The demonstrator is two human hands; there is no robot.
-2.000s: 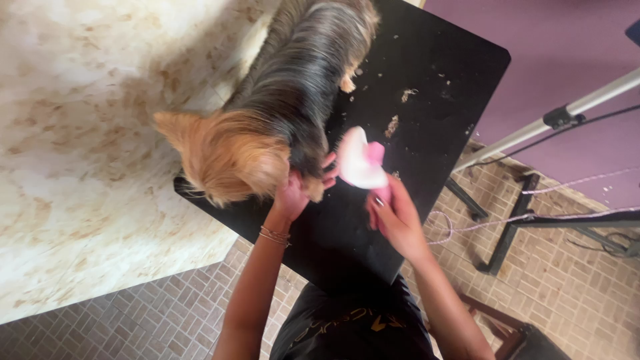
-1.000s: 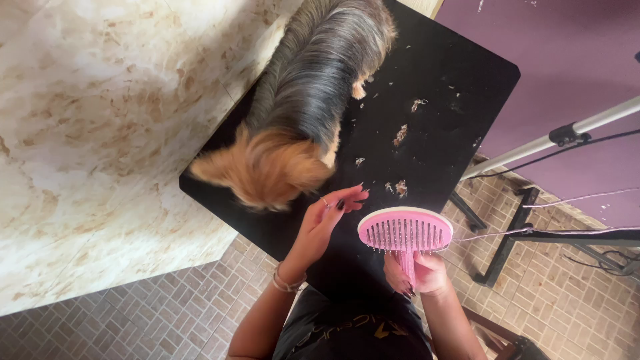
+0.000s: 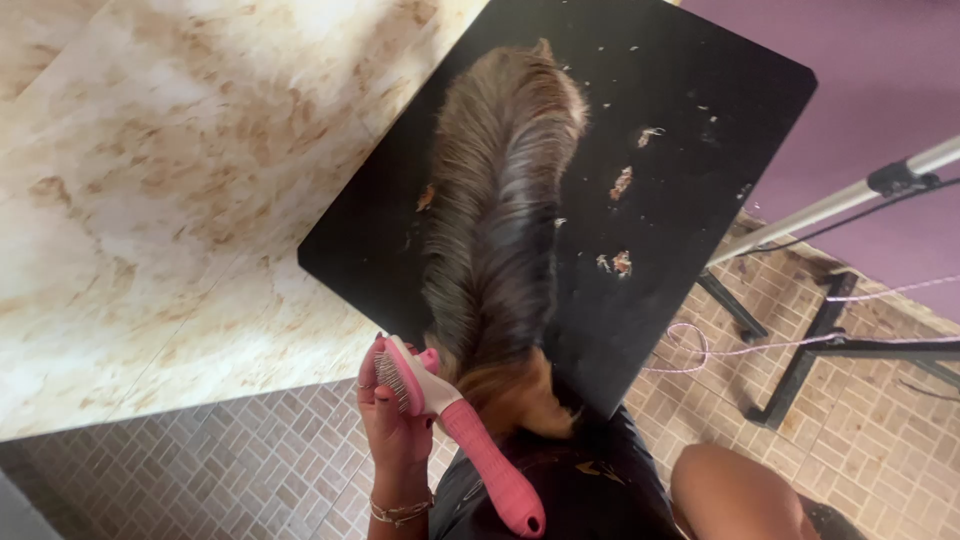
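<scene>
A long-haired small dog, grey and dark along the back with a tan head, stands on a black grooming table. Its head is at the near edge, against my dark apron. My left hand holds a pink and white slicker brush by its head, the wire pins turned toward my fingers and the pink handle pointing down to the right. My right hand is out of sight; only a bent bare limb shows at the lower right.
Loose tufts of hair lie on the table right of the dog. A marbled surface borders the left side. At the right are a slanted metal pole, a black stand base and a pink cord above the tiled floor.
The dog has turned and moved so its head is at the near edge by my body. The brush, in my right hand before, is now in my left. My right hand has left the view.
</scene>
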